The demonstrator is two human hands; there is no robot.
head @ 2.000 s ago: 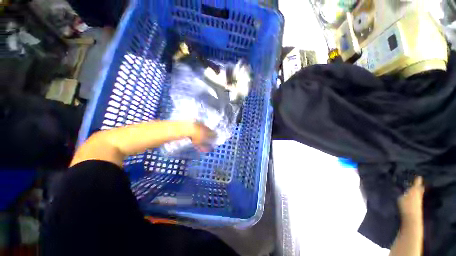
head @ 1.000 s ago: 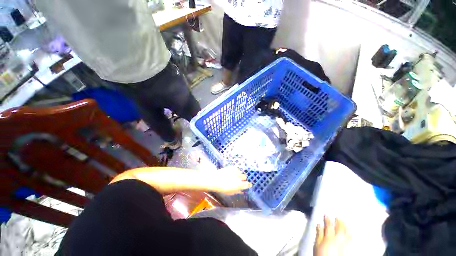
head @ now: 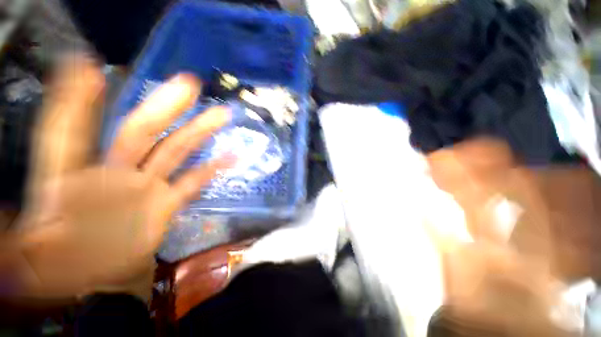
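Note:
My left hand (head: 99, 210) is large and close to the camera at the left, blurred, with its fingers spread and nothing in it. It overlaps the view of the blue perforated crate (head: 302, 148), which holds clear bags and small pale and dark bundles. My right hand (head: 487, 243) is at the lower right over the white table (head: 375, 191), strongly blurred; whether it holds anything cannot be told. A black garment (head: 455, 72) lies heaped at the back right, beyond my right hand.
A small blue item (head: 391, 108) shows at the garment's edge. A red-brown glossy surface (head: 201, 280) is at the bottom, below the crate. White cloth-like material (head: 296, 240) lies between the crate and the table. The background is dark and blurred.
My left hand has left the crate's near rim and come up close to the camera. My right hand has risen from the table's edge and moved right. The view has shifted.

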